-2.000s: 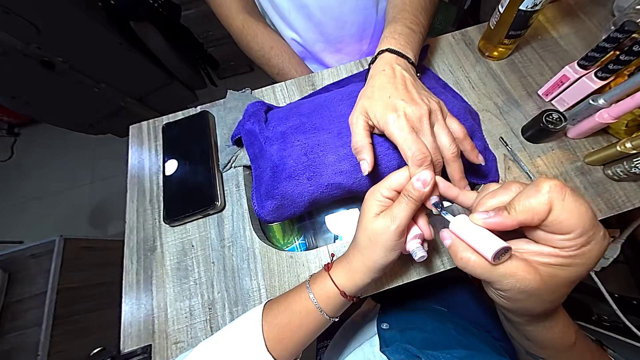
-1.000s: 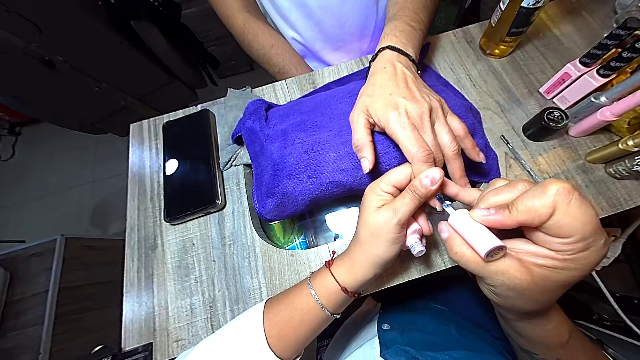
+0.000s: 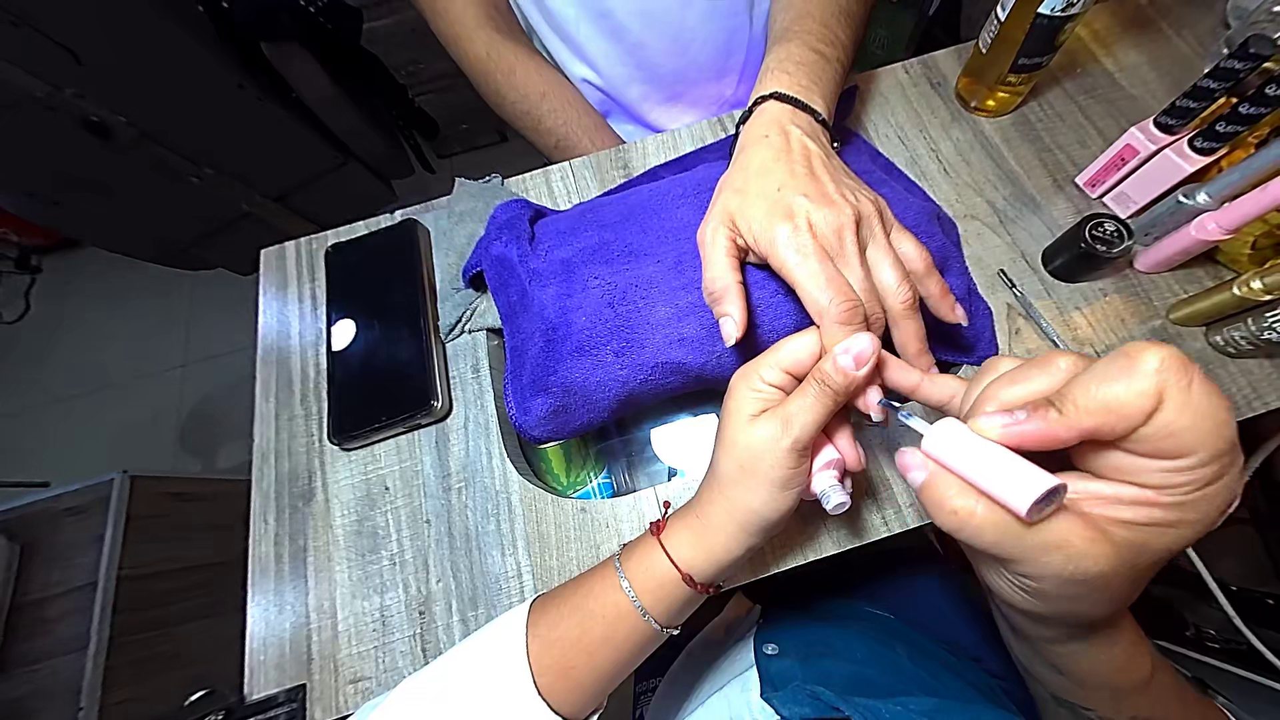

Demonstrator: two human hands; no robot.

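Observation:
My left hand (image 3: 790, 430) pinches a finger of the other person's hand (image 3: 810, 230) between thumb and fingers and also holds an open pink nail polish bottle (image 3: 830, 478) in its curled fingers. In my right hand (image 3: 1090, 450) is the pink cap (image 3: 990, 468) of a nail polish brush; the brush tip (image 3: 890, 406) is at the nail of the held finger. Whether the bristles touch the nail is hard to tell. The other person's hand, with a black cord bracelet, rests palm down on a purple towel (image 3: 620, 300).
A smartphone (image 3: 385, 335) lies left on the wooden table (image 3: 400, 560). A metal nail tool (image 3: 1032, 308), a black cap (image 3: 1088, 247) and several pink, silver and gold tubes (image 3: 1215, 225) are at the right. An amber bottle (image 3: 1015, 60) stands at the back. Below the towel is a table cutout (image 3: 530, 478).
My right hand has shifted slightly with the brush, whose tip remains around the same fingertip. The other person's hand stays on the towel.

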